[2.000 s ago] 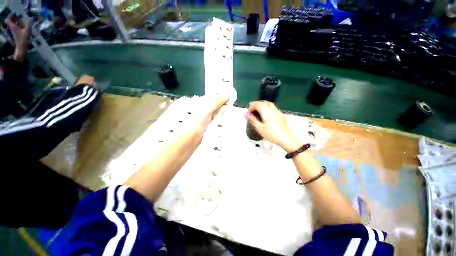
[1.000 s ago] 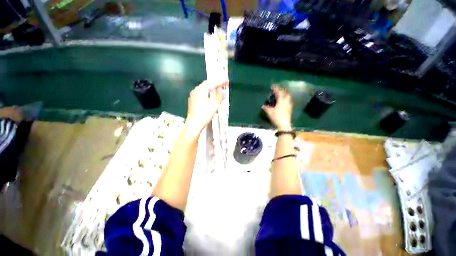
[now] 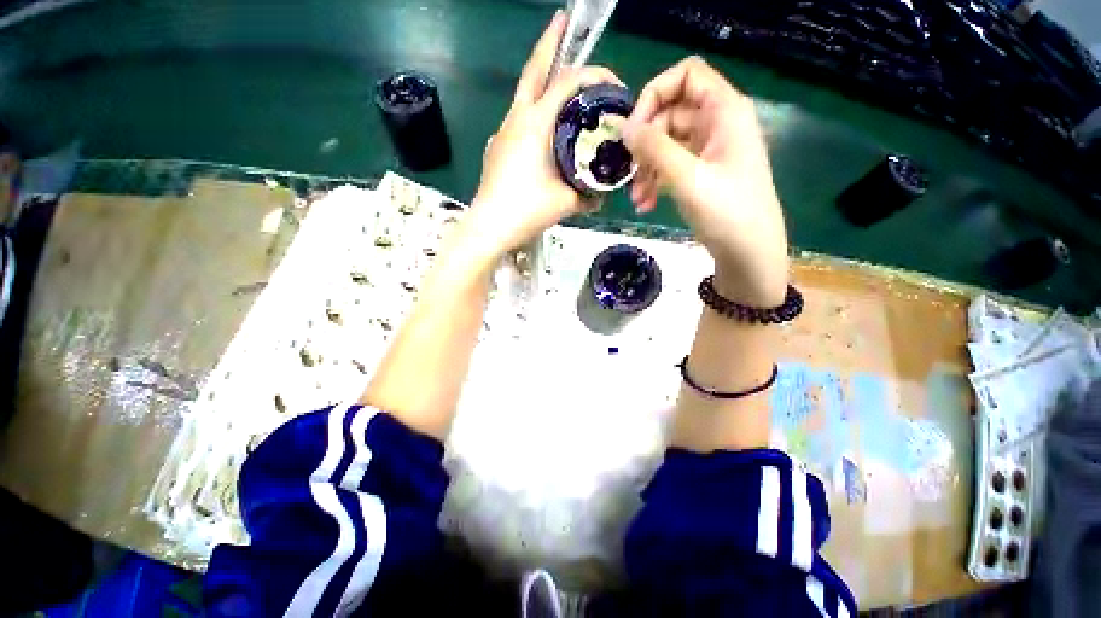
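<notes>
My left hand [image 3: 519,169] grips a black cylindrical housing [image 3: 568,136] with its open end turned towards me, and also holds a narrow white blister tray [image 3: 582,34] upright behind it. A cream insert ring [image 3: 592,151] with a dark centre shows in the housing mouth. My right hand [image 3: 712,157] has its fingertips at the right rim of the mouth, touching the ring; whether they pinch it is hard to tell. A second black housing [image 3: 623,285] stands on the white work sheet [image 3: 568,447].
Stacked blister trays [image 3: 326,326] lie at left. Black housings [image 3: 413,121] stand on the green conveyor belt [image 3: 266,85] beyond the bench, with more at right. Another tray pile [image 3: 1002,483] lies at the far right. A neighbour's dark sleeve shows at the right edge.
My right hand has come back from the belt to the left hand. A housing is now in my left hand along with the tray, which has tilted and risen. The view has tipped down.
</notes>
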